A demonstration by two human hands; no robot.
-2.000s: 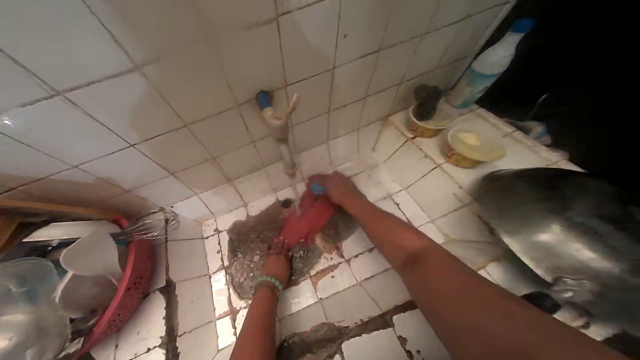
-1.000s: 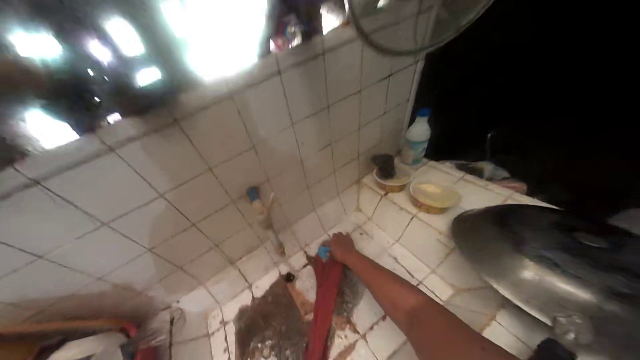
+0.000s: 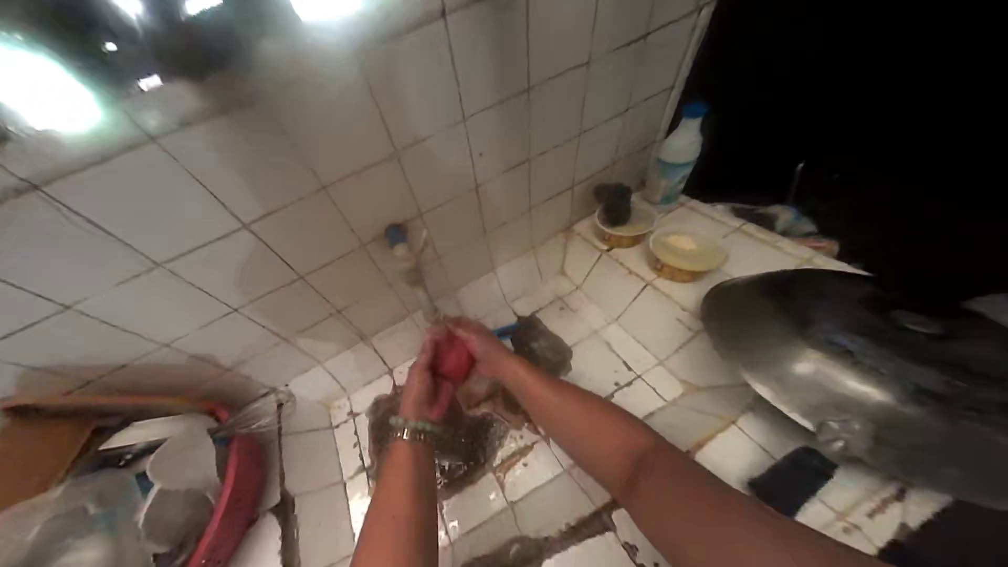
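A bunched red cloth [image 3: 454, 358] is gripped between my left hand [image 3: 421, 378] and my right hand [image 3: 476, 346], just below the spout of a wall tap [image 3: 409, 264] with a blue part on top. My left wrist wears a beaded bracelet and a metal band. Beneath my hands lies the tiled sink basin [image 3: 480, 504], whose broken floor is dark and wet. A blue object [image 3: 505, 331], partly hidden, lies beside a dark lump [image 3: 542, 346] just right of my right hand.
On the right ledge stand a white bottle [image 3: 677, 161] with a blue cap, a tub [image 3: 626, 228] with a dark scrubber [image 3: 614, 203], another tub [image 3: 685, 252] and a large metal pan [image 3: 850, 370]. A red basket [image 3: 236, 488] of dishes sits at the left.
The red cloth, hanging long from my right hand one second ago, is now bunched up. My left hand has come back into view and holds it too.
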